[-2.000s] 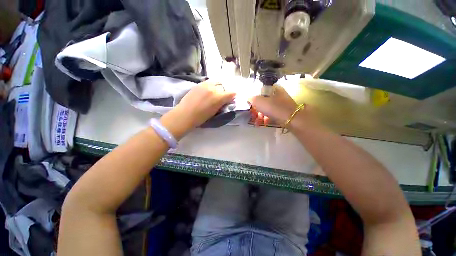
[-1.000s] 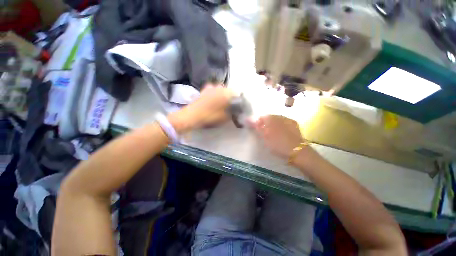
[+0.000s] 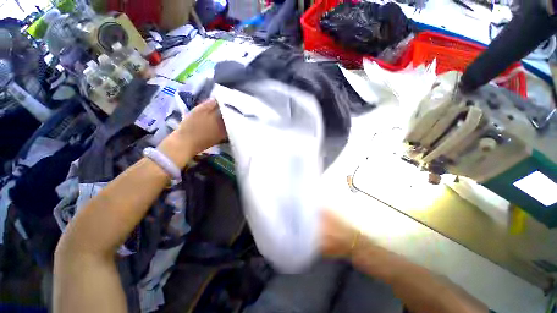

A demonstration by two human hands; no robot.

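Note:
A garment with a light grey part (image 3: 278, 177) and dark grey parts (image 3: 305, 76) hangs in front of me, left of the sewing machine (image 3: 476, 131). It is blurred. My left hand (image 3: 204, 126) grips its upper left edge. My right hand (image 3: 334, 235) is at the lower right edge of the light cloth, blurred and partly behind it; its fingers are hidden. The machine's needle area is brightly lit, with no cloth seen under it.
Red baskets (image 3: 427, 52) stand behind the table, one with black plastic. White packages (image 3: 211, 55) lie at the back left, near small bottles (image 3: 110, 76). A heap of dark and light cloth (image 3: 116, 177) is at the left. A dark sleeve (image 3: 507, 46) reaches over the machine.
The view has swung left. Both hands have moved away from the needle area to the left, and the garment is now lifted and spread between them.

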